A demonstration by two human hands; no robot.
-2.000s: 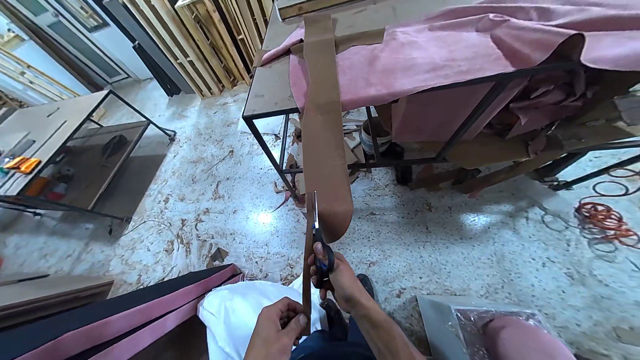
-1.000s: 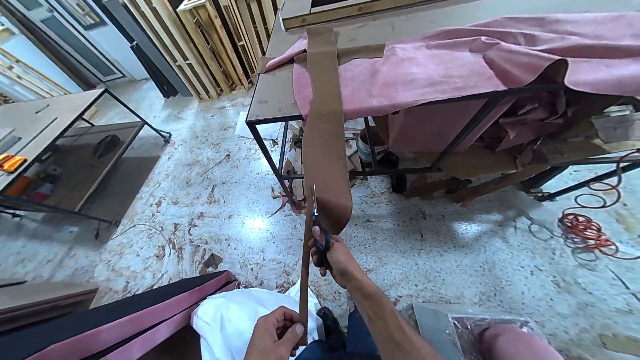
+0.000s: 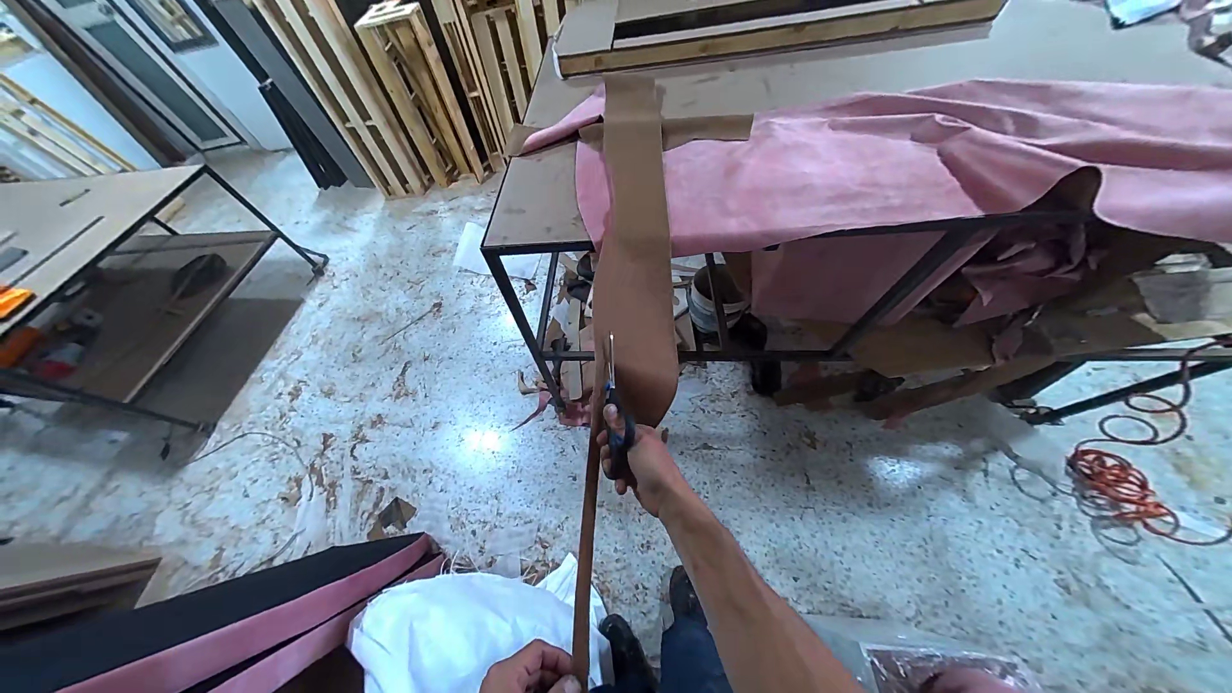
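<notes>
A long brown strip of leather or similar sheet (image 3: 637, 231) hangs over the front edge of the table. My right hand (image 3: 635, 452) is closed on the dark handles of a pair of scissors (image 3: 613, 380), whose blades lie at the left side of the brown piece, near its rounded lower end. From there a narrow cut strip (image 3: 586, 539) runs down to my left hand (image 3: 535, 668), which pinches it at the bottom of the view. A pink sheet of leather or fabric (image 3: 818, 178) lies on the table, partly under the brown piece.
A metal-framed table (image 3: 534, 197) stands ahead, with a bucket (image 3: 717, 294) and scraps below. At the left is another table (image 3: 106, 207). Wooden frames (image 3: 423, 96) lean at the back. A white bag (image 3: 472, 621) sits by my legs, and an orange hose (image 3: 1121, 486) lies coiled at the right.
My right hand and the scissors have moved up along the brown piece, farther from my left hand. The narrow strip between my hands shows longer. My left hand still holds it.
</notes>
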